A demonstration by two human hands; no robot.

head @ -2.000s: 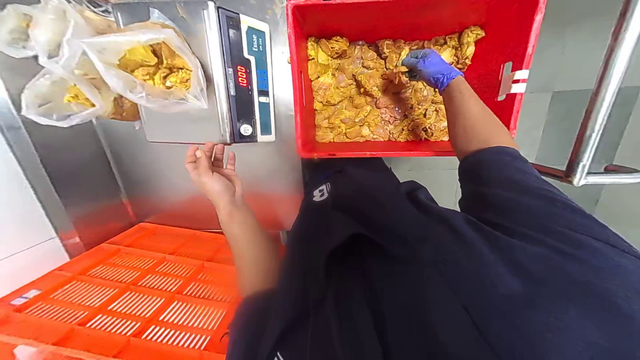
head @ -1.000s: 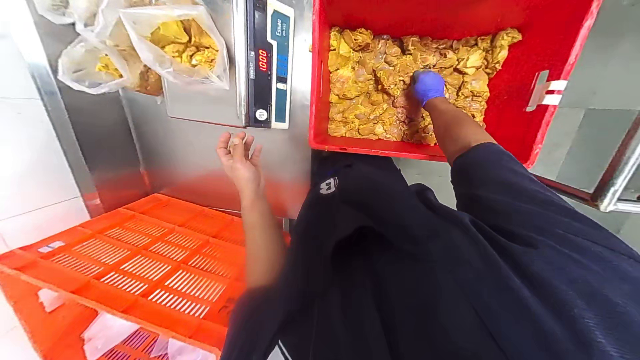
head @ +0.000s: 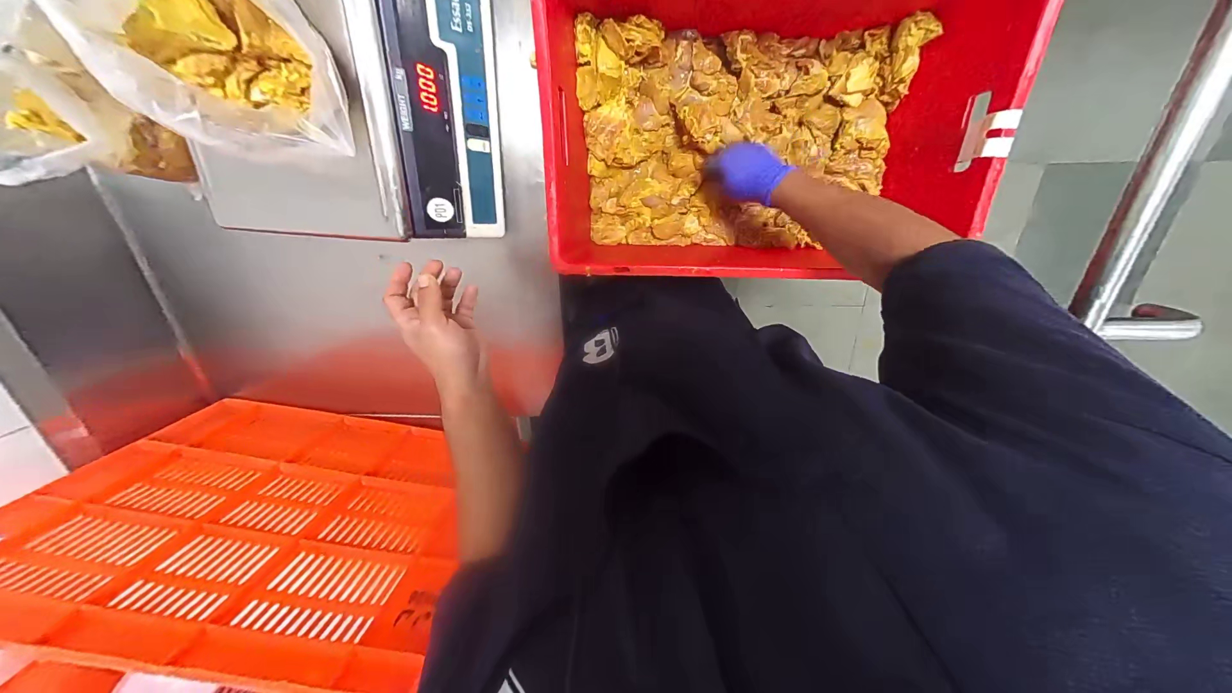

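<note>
My right hand point(head: 748, 173), in a blue glove, reaches into a red plastic crate point(head: 712, 262) and touches yellow marinated meat pieces point(head: 654, 125); its fingers are blurred, and whether they grip a piece is not visible. My bare left hand point(head: 433, 308) is held palm up with fingers loosely curled and apart, holding nothing, just below a digital weighing scale point(head: 486, 144). On the scale's metal plate point(head: 298, 197) rests an open clear plastic bag point(head: 332, 120) of the same yellow meat. The lit red display reads 1.000.
More bags of meat point(head: 58, 144) lie at the upper left. A steel table point(head: 289, 308) carries the scale. An orange slatted plastic crate point(head: 231, 539) stands at the lower left. At the right is a metal tube frame point(head: 1155, 164) above a tiled floor.
My gloved right hand has moved from the upper right part of the meat to nearer the middle of it. My left hand stays below the scale.
</note>
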